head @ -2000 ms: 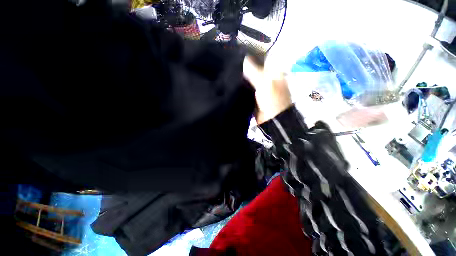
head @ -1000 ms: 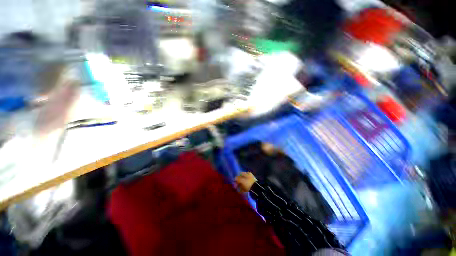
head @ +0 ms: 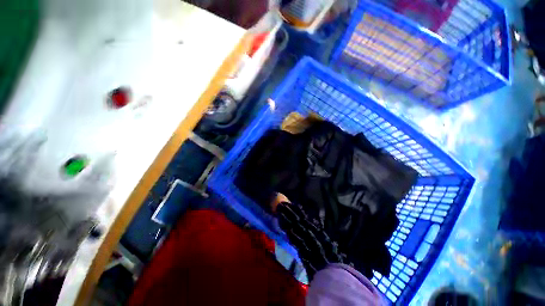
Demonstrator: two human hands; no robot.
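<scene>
Black garments (head: pixel 352 173) lie in folds in the blue plastic crate (head: pixel 445 170) at the centre right. My right hand (head: pixel 279 201) is over the crate's near side, at the dark cloth. It is small and mostly blends into the cloth, so its grip cannot be told. The arm has a black striped sleeve with a purple cover. My left hand is not seen. A tan patch (head: pixel 297 122) shows at the crate's back left; I cannot tell what it is.
A white, wood-edged table (head: pixel 161 72) fills the left, with a red button (head: pixel 119 97) and a green button (head: pixel 75 165). A second blue crate (head: pixel 418 60) stands behind. Red cloth (head: pixel 209 263) covers my lap. Blue floor (head: pixel 478 128) shows at right.
The view has swung right from the table's machine side to the crates. The dark garment held up at the left earlier is out of that place; my right arm now reaches over the crate.
</scene>
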